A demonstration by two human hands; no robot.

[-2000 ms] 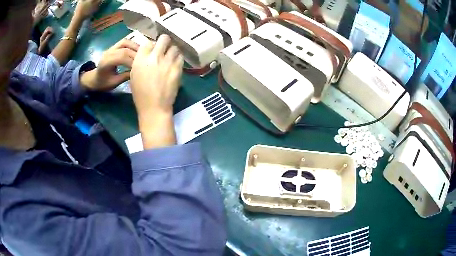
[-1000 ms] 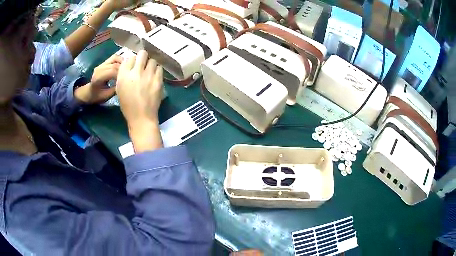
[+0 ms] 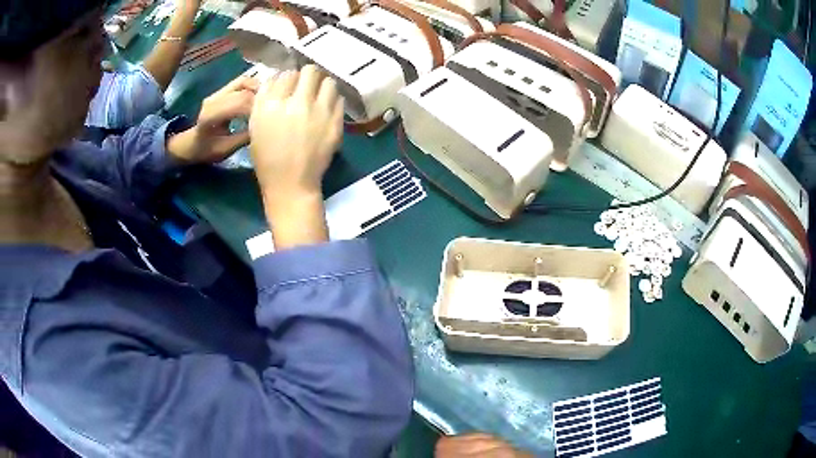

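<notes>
An open cream plastic housing shell [image 3: 534, 300] lies on the green bench, with a round black vent pattern in its floor. A white sheet with rows of black adhesive bars [image 3: 610, 419] lies below it. Part of a hand, seemingly my left hand [image 3: 483, 445], shows at the bottom edge, left of that sheet. It is cut off by the frame, so its fingers and anything in it cannot be made out. My right hand is out of the picture.
Another person [image 3: 295, 152] in a blue jacket works at the left. A second bar sheet [image 3: 394, 192] lies beside their arm. Closed cream housings [image 3: 479, 134] with brown straps stand at the back. White discs [image 3: 646, 243], a black cable and blue-white boxes [image 3: 649, 45] are at the right.
The view has shifted slightly. A hand has come into view at the bottom edge and shows more than one second ago. The shell stays on the bench.
</notes>
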